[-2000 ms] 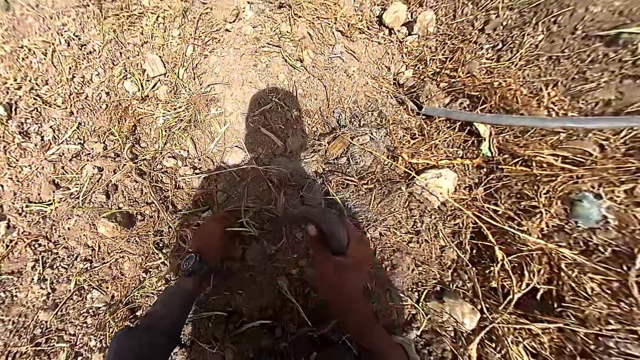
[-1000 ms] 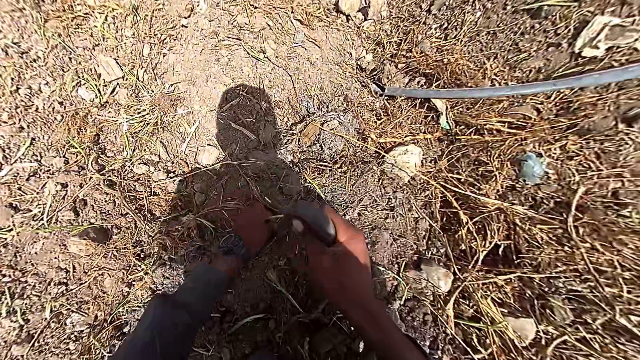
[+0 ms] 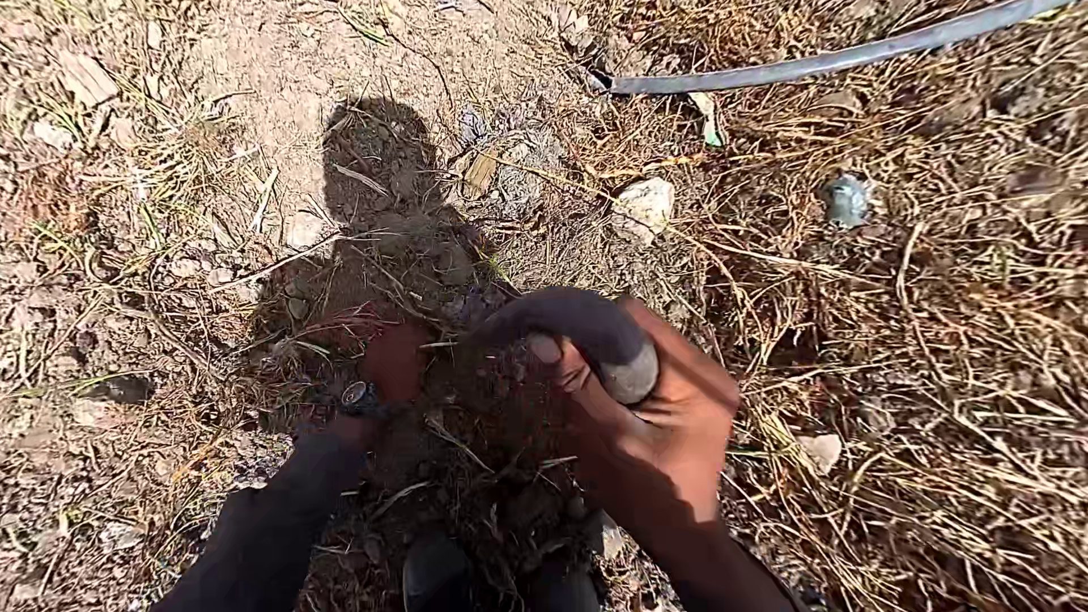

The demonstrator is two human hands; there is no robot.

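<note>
My right hand (image 3: 654,408) is closed around a dark, curved handle (image 3: 586,319) with a rounded, paler end, right of centre. What the far end of this handle joins is lost in shadow. My left hand (image 3: 395,361) is low over the soil and dry grass, left of the handle, in my own shadow; its fingers are too dark to make out. A wristwatch (image 3: 357,395) sits on the left wrist. Between the hands lie dark soil and dry stalks (image 3: 459,446).
A grey flat hose (image 3: 816,64) runs from upper centre to the top right. Pale stones (image 3: 646,206) and a wood chip (image 3: 480,174) lie ahead. A crumpled, bluish plastic piece (image 3: 847,201) rests on dry grass at right. Dark shoe tips (image 3: 435,569) show at the bottom.
Both hands remain low over the ground. My left hand has moved toward the right hand since the earliest frame. The right hand keeps its hold on the curved handle.
</note>
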